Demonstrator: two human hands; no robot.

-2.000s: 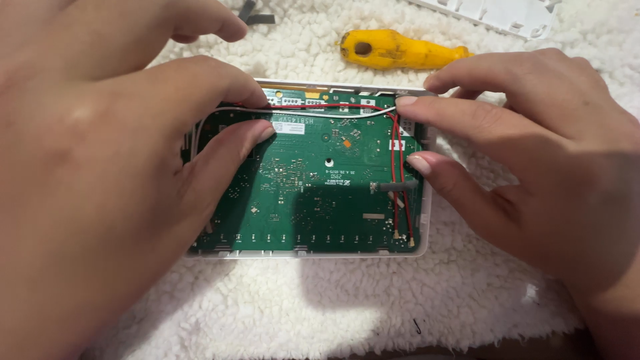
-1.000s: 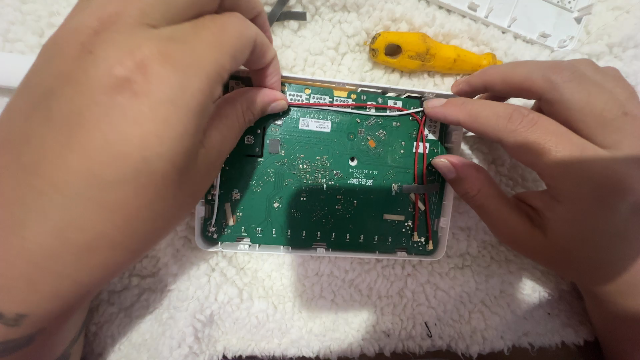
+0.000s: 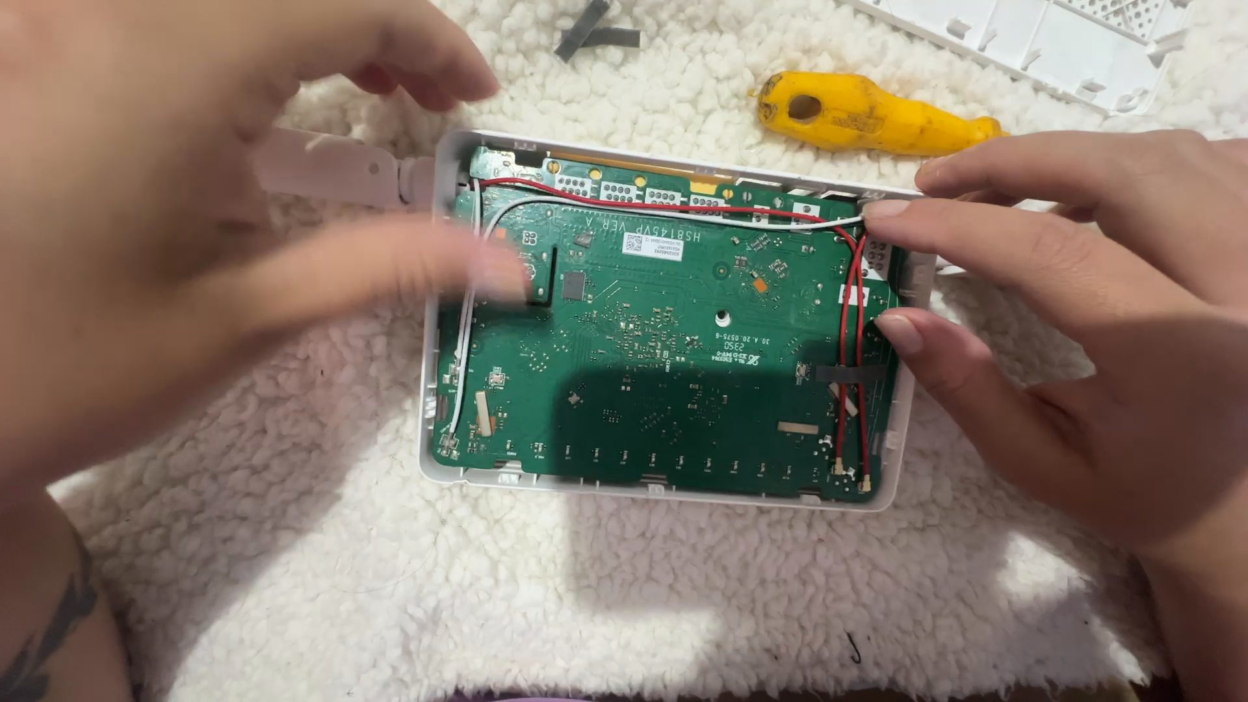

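Note:
A green circuit board (image 3: 643, 331) lies in a white plastic router housing (image 3: 653, 487). Red antenna wires (image 3: 844, 331) run along its top edge and down its right side, where a strip of dark tape (image 3: 850, 373) crosses them. A white antenna wire (image 3: 604, 207) follows the top edge; white wire also runs down the left side. My left hand (image 3: 322, 253), blurred, hovers over the housing's left end, thumb and fingers apart, holding nothing. My right hand (image 3: 1063, 292) rests at the top right corner, its index fingertip on the white wire's end and its thumb at the board's right edge.
A yellow screwdriver handle (image 3: 858, 112) lies behind the housing on white fleece fabric (image 3: 682, 604). Strips of dark tape (image 3: 597, 35) are at the top. A white plastic cover (image 3: 1033, 44) sits at the top right. A white antenna (image 3: 331, 168) sticks out leftward from the housing.
My left hand has come off the wires at the board's top edge and moved left, its thumb and fingers spreading. My right hand stays at the top right corner.

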